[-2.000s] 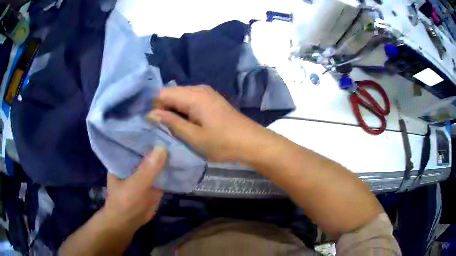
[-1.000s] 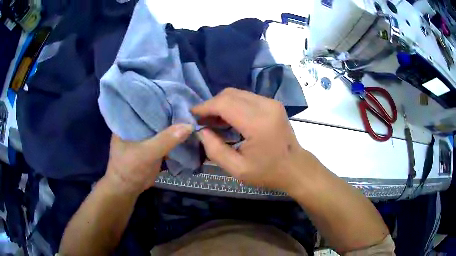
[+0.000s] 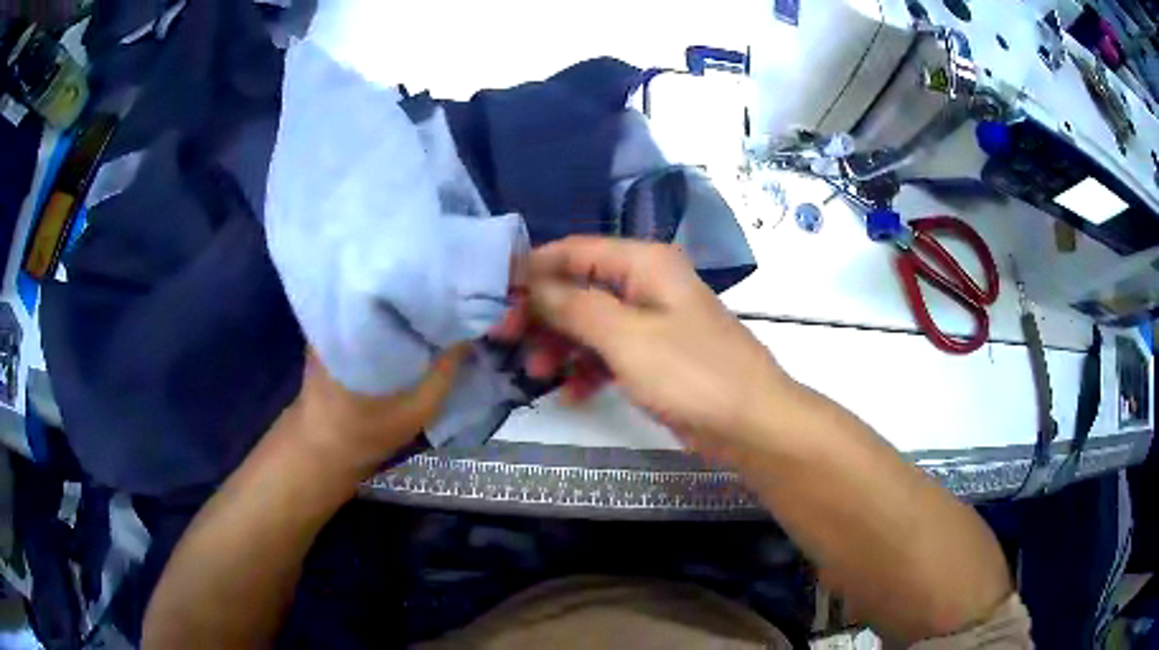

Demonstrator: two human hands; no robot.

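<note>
A dark navy garment panel (image 3: pixel 165 318) lies on the left of the table, with pale grey-blue lining (image 3: pixel 356 229) bunched at its right side. My left hand (image 3: pixel 375 406) grips the lining from below, its fingers partly hidden by the cloth. My right hand (image 3: pixel 636 311) pinches the cloth at the lining's right edge; its fingertips are blurred. More navy cloth (image 3: pixel 547 152) lies behind my right hand, with a pale folded corner (image 3: pixel 712 235) at its right end.
The sewing machine head (image 3: pixel 839 64) stands at the back right. Red-handled scissors (image 3: pixel 951 286) lie right of the needle area. A thin tool (image 3: pixel 1036 362) and a dark strip (image 3: pixel 1089 394) lie farther right. A ruler strip (image 3: pixel 572 485) runs along the front edge.
Over the two seconds, my right hand has moved right and slightly down from the middle of the lining to its right edge. The lining has been refolded and now stands up over my left hand.
</note>
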